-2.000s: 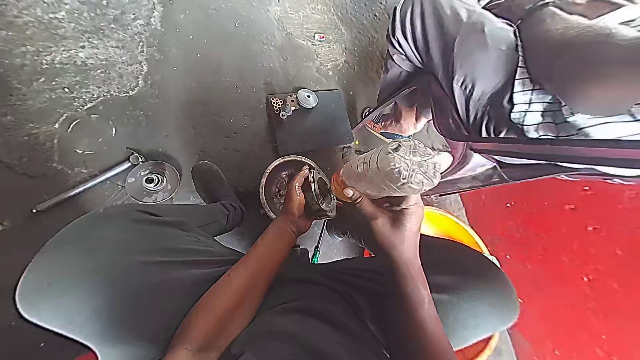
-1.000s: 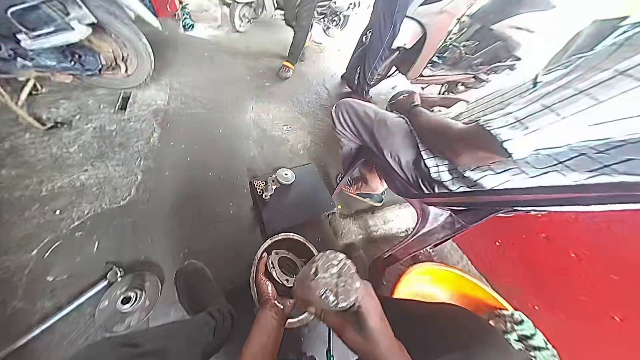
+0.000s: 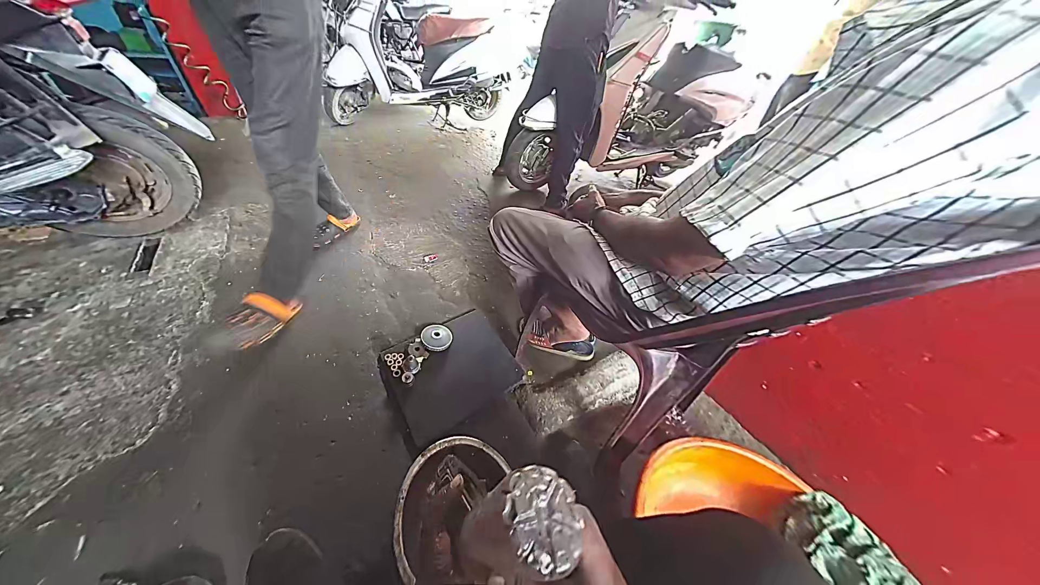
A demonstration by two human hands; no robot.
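Observation:
My right hand [image 3: 496, 528] grips a clear crumpled plastic bottle [image 3: 546, 524], its base toward the camera, over the right side of a round basin [image 3: 404, 508]. Inside the basin, my left hand [image 3: 441, 524] is at a dark metal part [image 3: 461, 479]; the right hand and bottle hide some of it, and its fingers are hard to make out. Just beyond the basin lies a flat black board [image 3: 467, 378]. On it are a round metal disc [image 3: 436, 337] and several small metal rings [image 3: 396, 363].
An orange tub [image 3: 707, 479] with a green and white cloth [image 3: 841, 540] is at the right by a red surface [image 3: 894, 422]. A seated person [image 3: 561, 260] is ahead on the right. Another person's legs [image 3: 284, 146] are ahead on the left. Scooters [image 3: 414, 57] stand beyond; a motorcycle wheel [image 3: 130, 179] is at the left.
The view has tilted up strongly. The bottle has gone from lying sideways to base toward the camera. A person's legs have come nearer on the left. The part in my left hand is now lower in the basin.

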